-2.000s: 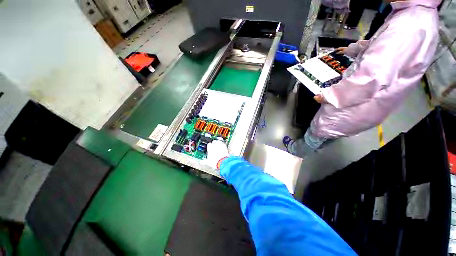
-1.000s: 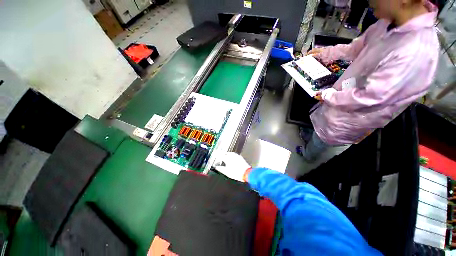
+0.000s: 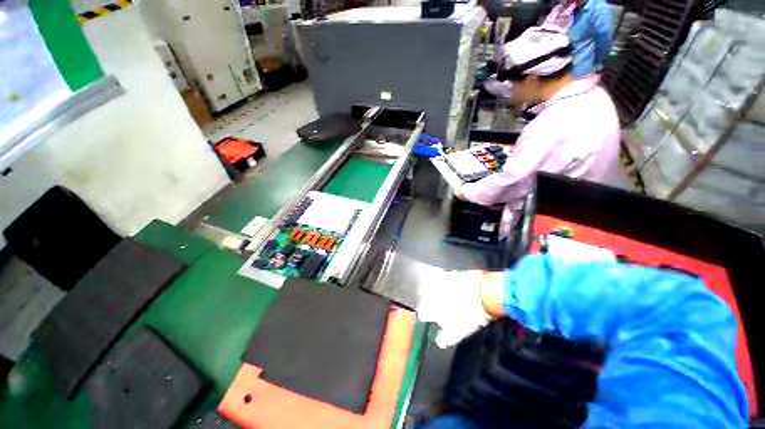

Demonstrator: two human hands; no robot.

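Note:
My right hand point(image 3: 457, 306), in a white glove, is over the gap between the bench and the tray at the right. It is blurred; its fingers look apart and I see nothing in it. My left hand is not in view. A circuit board point(image 3: 312, 235) lies component side up across the near end of the conveyor rails point(image 3: 382, 205). A black foam pad point(image 3: 323, 339) lies on an orange-red liner sheet point(image 3: 252, 397) on the green bench, just in front of the board.
A deep black tray point(image 3: 671, 209) with a red liner and a partly hidden board stands at the right. More foam pads point(image 3: 109, 302) lie at the left. A coworker in pink point(image 3: 558, 142) holds another board point(image 3: 470, 163) beyond the conveyor. A grey machine point(image 3: 382, 71) stands at the far end.
My right hand has moved off the conveyor board to the right. The board has come to the rails' near end. Foam and liner now lie in front of it. The view has lifted, showing the tray.

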